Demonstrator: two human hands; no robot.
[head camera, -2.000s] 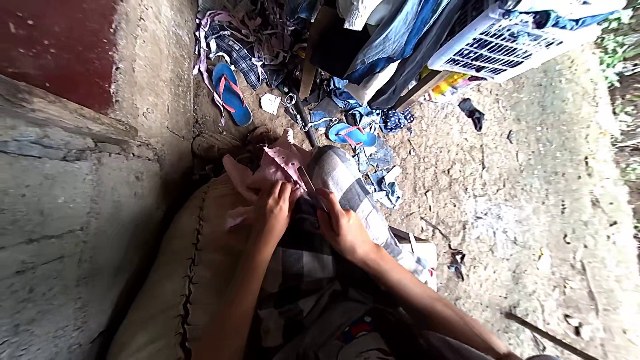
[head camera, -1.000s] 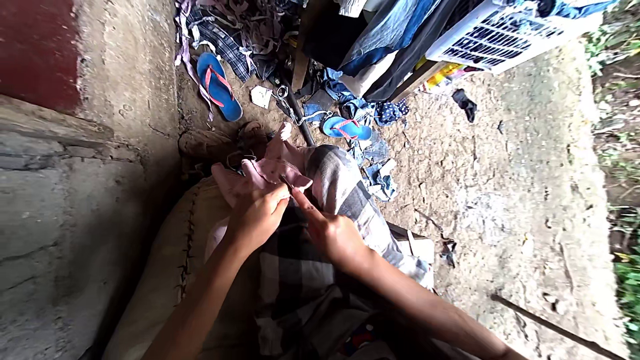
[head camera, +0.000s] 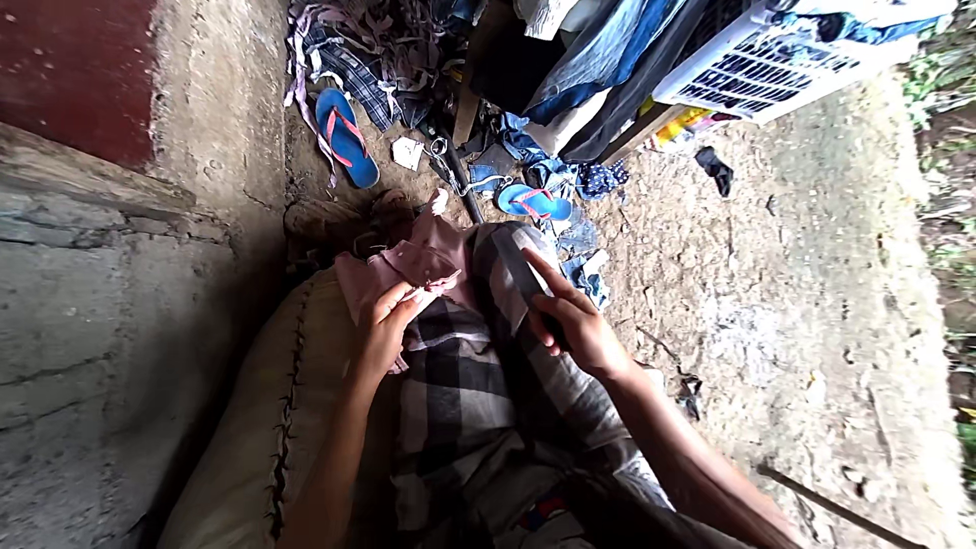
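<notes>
My left hand pinches the edge of a piece of pink cloth between thumb and fingers, over my lap. The cloth drapes over my knee and the stitched sack beside it. My right hand grips a knife by its dark handle, with the index finger stretched out along the blade. The blade lies above my checked trousers, to the right of the cloth and apart from it. A stitched, stuffed sack is on the left under my left forearm.
Blue flip-flops with pink straps lie on the dirt ground among cloth scraps. Denim garments hang at the top beside a white plastic basket. A concrete wall rises at the left; a thin stick lies at the lower right.
A second ago my right hand was at the pink cloth close to my left hand; it has moved right, away from the cloth, with the knife. My left hand still holds the cloth.
</notes>
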